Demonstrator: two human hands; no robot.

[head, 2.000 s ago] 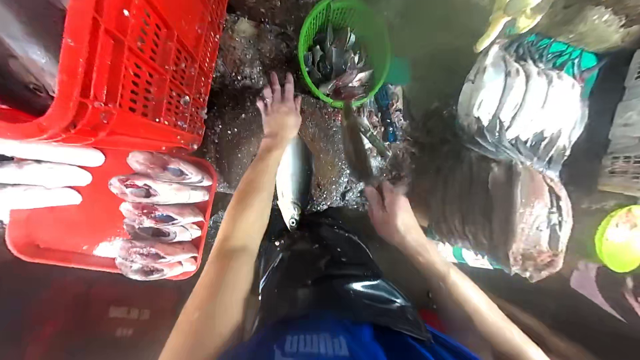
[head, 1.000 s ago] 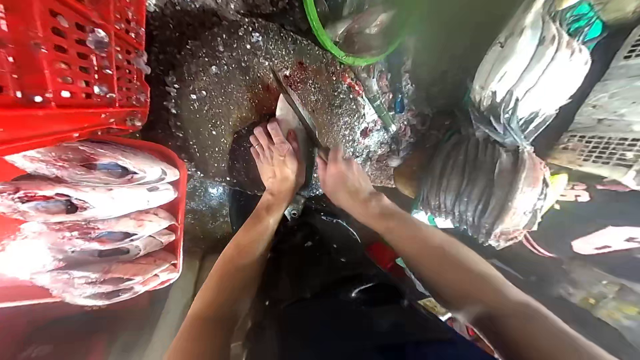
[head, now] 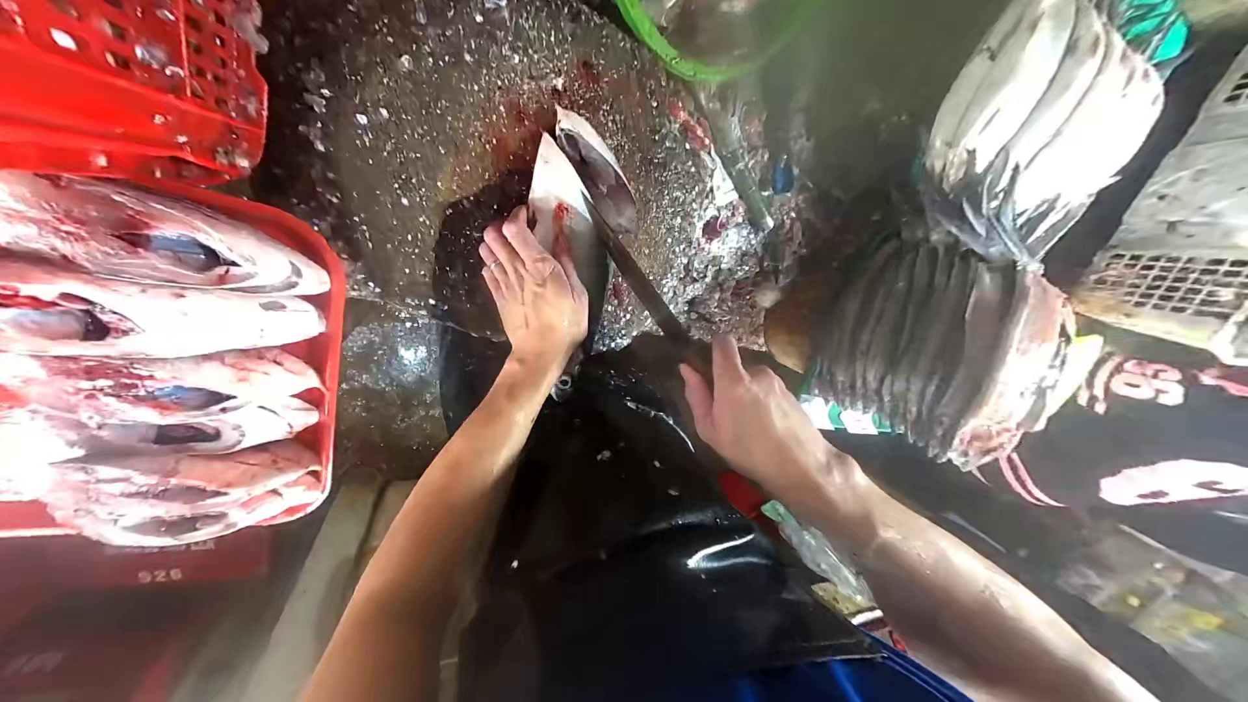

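Note:
A silvery fish lies on a wet, scale-strewn work surface, its head toward my body. My left hand presses flat on the fish's flank. In my right hand is the handle of a long, dark-bladed knife, whose tip end is beside the fish's body. A cut, dark-lined piece of fish lies just right of the fish's pointed far end. Blood marks the fish and the surface beyond it.
Opened fish lie in a red tray at left, below a red perforated crate. A green basket rim is at the top. Stacked fish stand at right, near a pale crate. A black apron covers my front.
The fish was whole two seconds ago; now a cut piece lies beside it. The knife has moved from across the fish to its right side. The view has moved closer to the work surface.

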